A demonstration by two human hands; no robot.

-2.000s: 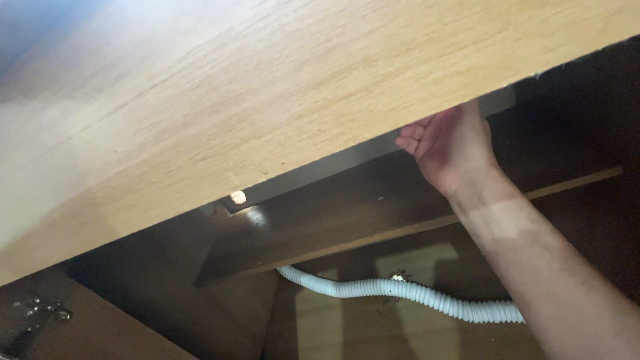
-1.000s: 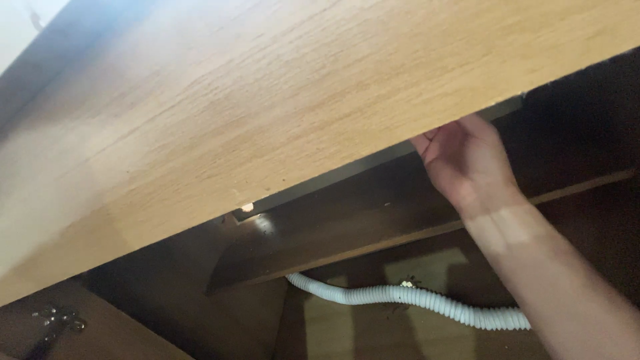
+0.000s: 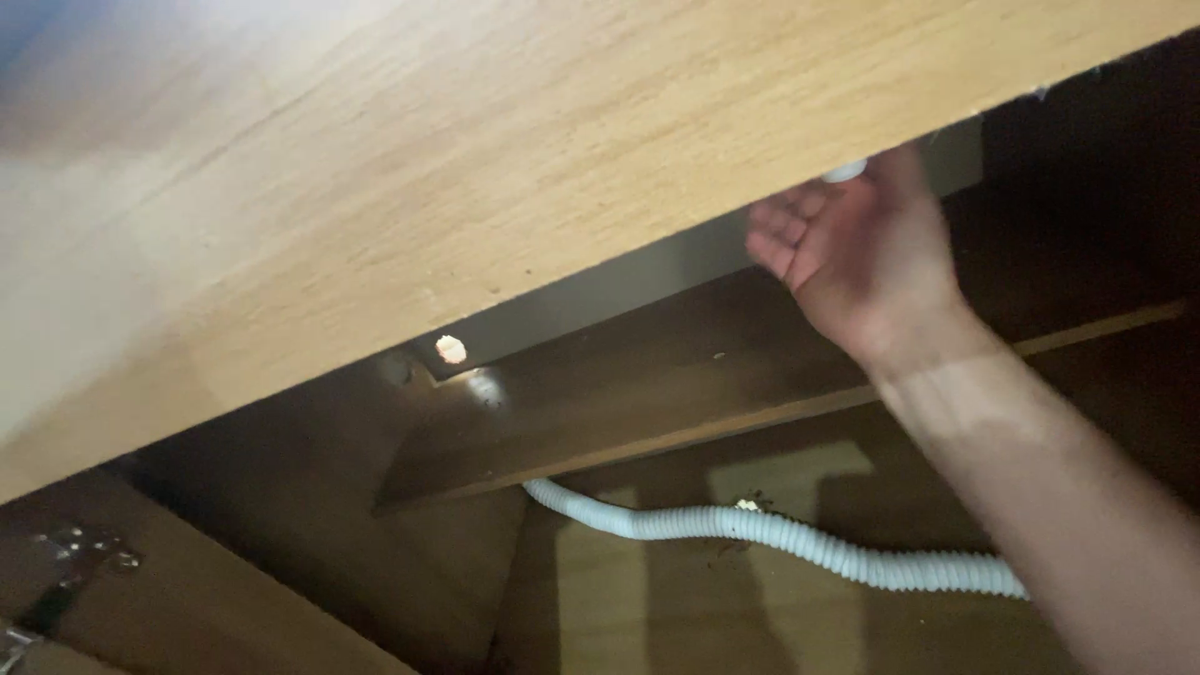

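Observation:
My right hand (image 3: 858, 248) reaches up from the lower right, palm toward the camera, its fingers curled and partly behind the lower edge of a light wood panel (image 3: 487, 159). A small white round piece (image 3: 846, 172) shows between the thumb and fingers, just under that edge; most of it is hidden, and whether the fingers grip it cannot be told. Below the wrist, a white corrugated hose (image 3: 797, 537) runs across the cabinet's back and passes behind the forearm. My left hand is out of view.
A dark wooden rail (image 3: 619, 375) crosses the cabinet under the panel. A bright round hole (image 3: 451, 349) shows near its left end. At the lower left, a metal hinge (image 3: 89, 553) sits on a wooden board (image 3: 216, 591).
The small white round piece has come into sight at my right hand; neither earlier frame shows it. More of the hand's fingers show below the panel edge than one second ago.

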